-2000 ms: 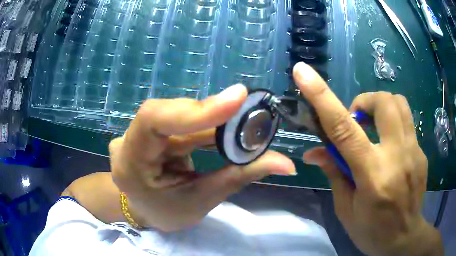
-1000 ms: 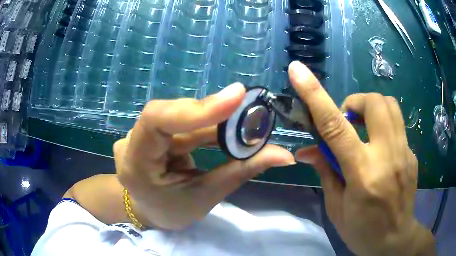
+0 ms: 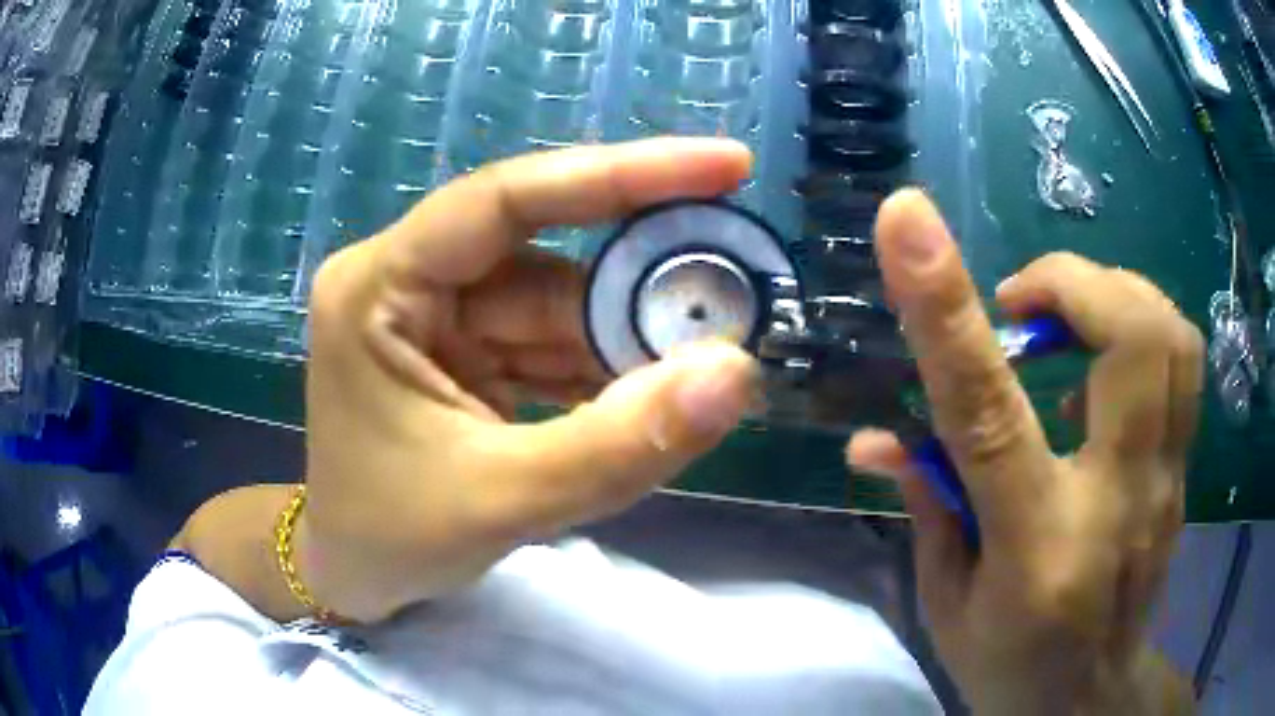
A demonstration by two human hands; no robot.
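Note:
My left hand [image 3: 476, 364] holds a round speaker driver unit [image 3: 615, 287] by its rim, index finger on top and thumb at the lower front. The disc has a black rim, a pale ring and a silver centre, and its face is turned to the camera. Small silver terminals [image 3: 786, 311] show at its right edge. My right hand [image 3: 1042, 476] holds blue-handled side cutters [image 3: 944, 483]. Their dark jaws are blurred, just right of the terminals; I cannot tell whether they touch.
A large clear blister tray [image 3: 531, 119] lies on the green mat [image 3: 1007, 266], with a column of black discs [image 3: 856, 98]. Crumpled clear plastic [image 3: 1065, 161], tweezers [image 3: 1105, 63] and a white-bodied tool [image 3: 1196, 49] lie right. Labelled packed parts [image 3: 49, 196] stand far left.
My left hand has turned the disc to face the camera more squarely, and its thumb has moved onto the disc's lower front. The cutters' blue handles have spread apart.

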